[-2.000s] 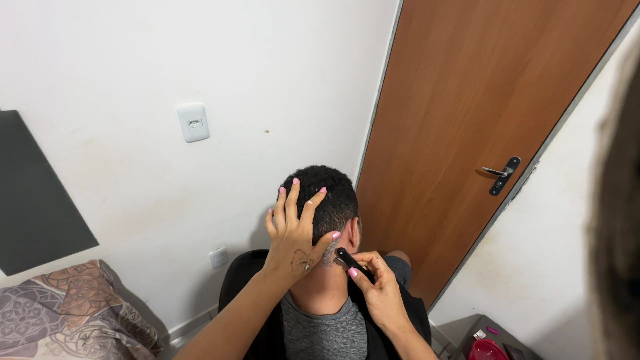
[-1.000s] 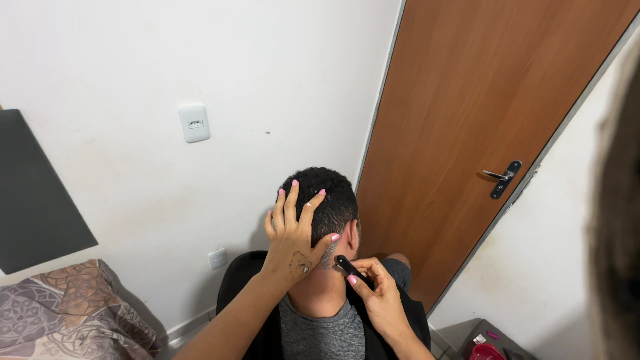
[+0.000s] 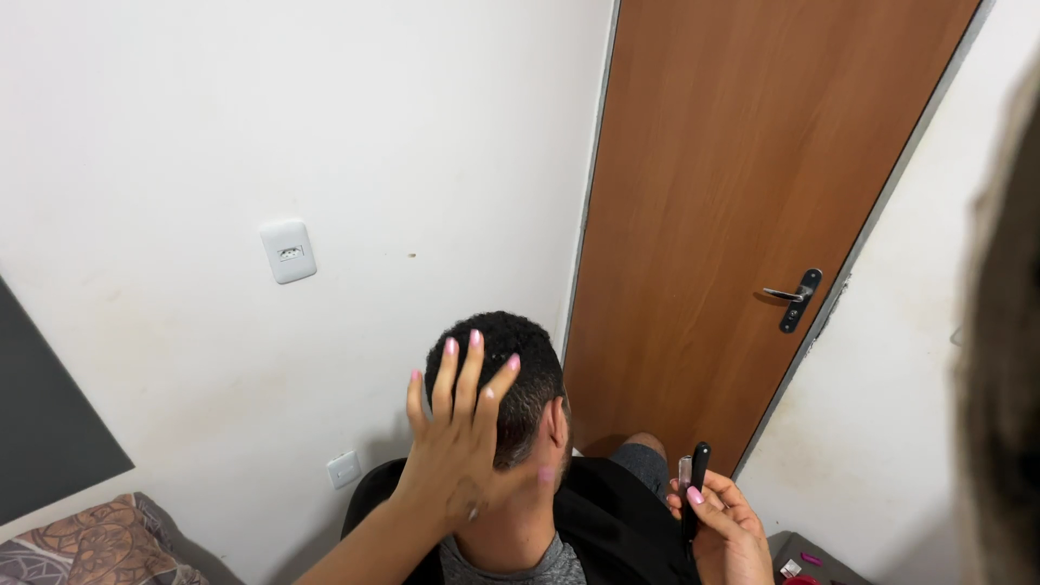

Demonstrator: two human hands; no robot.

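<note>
A seated person's head (image 3: 528, 406) with short dark hair is low in the middle of the view, seen from behind. My left hand (image 3: 463, 439) is spread over the back of the head and neck, its thumb blurred near the ear. To the right of the neck, my right hand (image 3: 723, 520) grips a black-handled straight razor (image 3: 700, 487) upright, apart from the skin. A black cape (image 3: 617, 512) covers the person's shoulder over a grey shirt collar (image 3: 520, 567).
A wooden door (image 3: 731, 203) with a metal handle stands at the right. The white wall bears an outlet (image 3: 289, 252) and a lower plate (image 3: 344, 470). Patterned fabric (image 3: 97, 540) lies bottom left; a dark surface (image 3: 821, 552) with small items is bottom right.
My right hand has moved the razor away from the neck, out to the right. My left hand remains at the back of the head, with its thumb moving.
</note>
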